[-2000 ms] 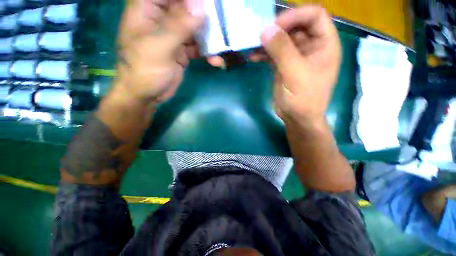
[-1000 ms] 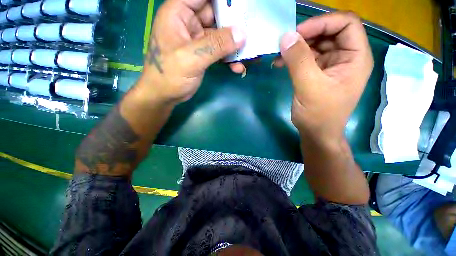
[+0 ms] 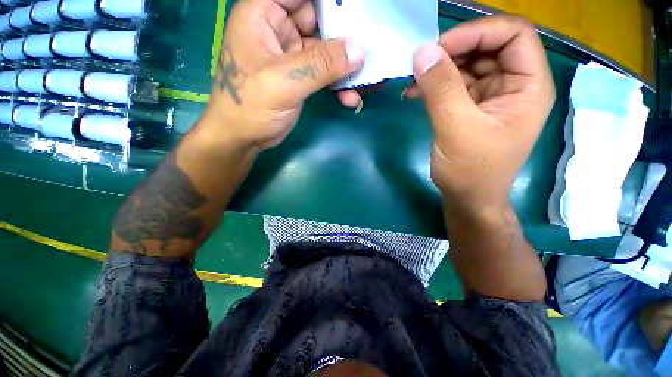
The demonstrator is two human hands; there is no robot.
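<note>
A white housing shell [image 3: 385, 37] with a small dark oval slot is held up at the top centre, its far part cut off by the picture's edge. My left hand [image 3: 284, 77] grips its left side, with the thumb on the face and a fingertip showing below the lower edge. My right hand [image 3: 483, 96] holds its lower right corner between thumb and fingers. I cannot see whether a film or other thin piece is at my fingertips.
A clear blister tray [image 3: 121, 156] with rows of white shells lies at the left. White sheets [image 3: 600, 154] lie at the right. A yellow-orange board [image 3: 589, 26] is at the top right. A black tool [image 3: 654, 213] and a person's blue sleeve [image 3: 608, 313] are at the right edge.
The shell's dark band seen two seconds ago no longer shows; its plain face with the slot does. The view has shifted. Over the last second, the hands and shell have barely moved.
</note>
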